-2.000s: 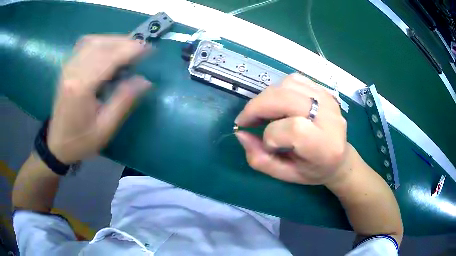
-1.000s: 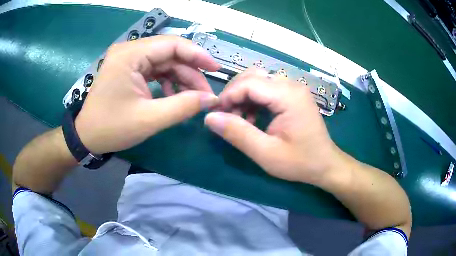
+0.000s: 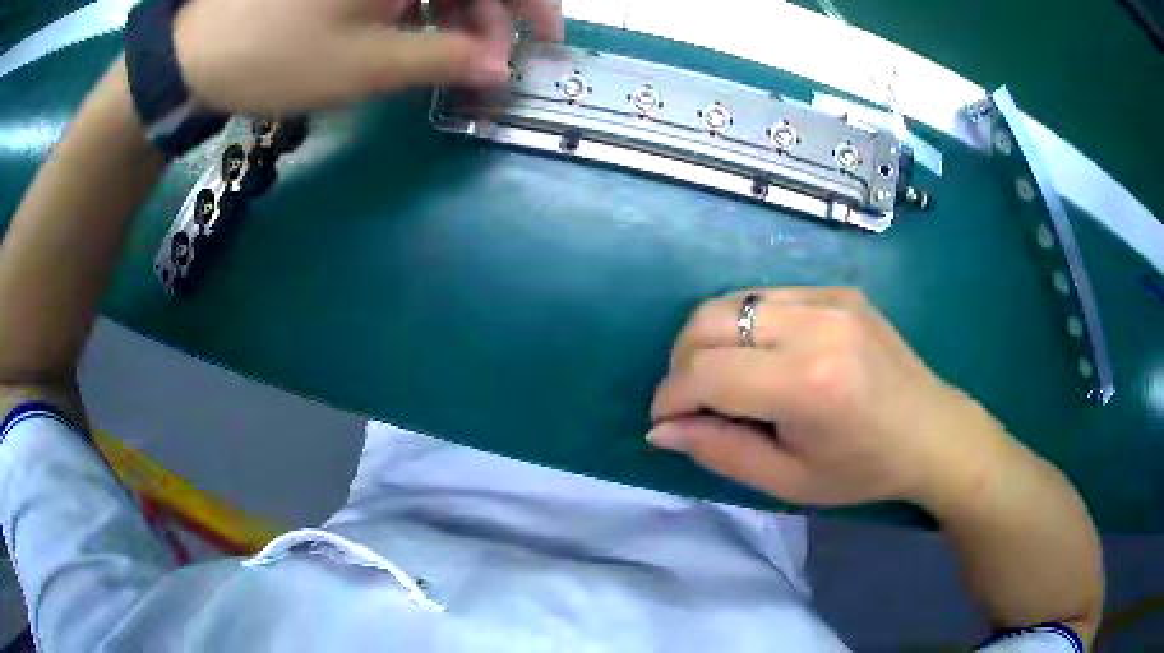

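The long silver fixture base with its plate (image 3: 715, 128) lies at the top centre, with a row of small round holes and a black fitting (image 3: 914, 191) at its right end. My left hand (image 3: 332, 58) is blurred and partly cut off by the top edge. Its fingertips are over the plate's left end and hide it; whether they hold something is unclear. My right hand (image 3: 817, 383) is curled on or just above the green bench, in front of the fixture and apart from it. Its closed fingers hide whether anything small is inside.
A grey housing bar (image 3: 204, 211) with dark round sockets lies at the left, partly behind my left hand and wrist. A thin cover strip (image 3: 1053, 249) with a row of circles lies at the far right. Pale tape (image 3: 929, 156) is at the fixture's right end.
My hands were together in front of the fixture and have parted. My left hand has moved up to the fixture's left end; my right has moved right and down. The view has shifted.
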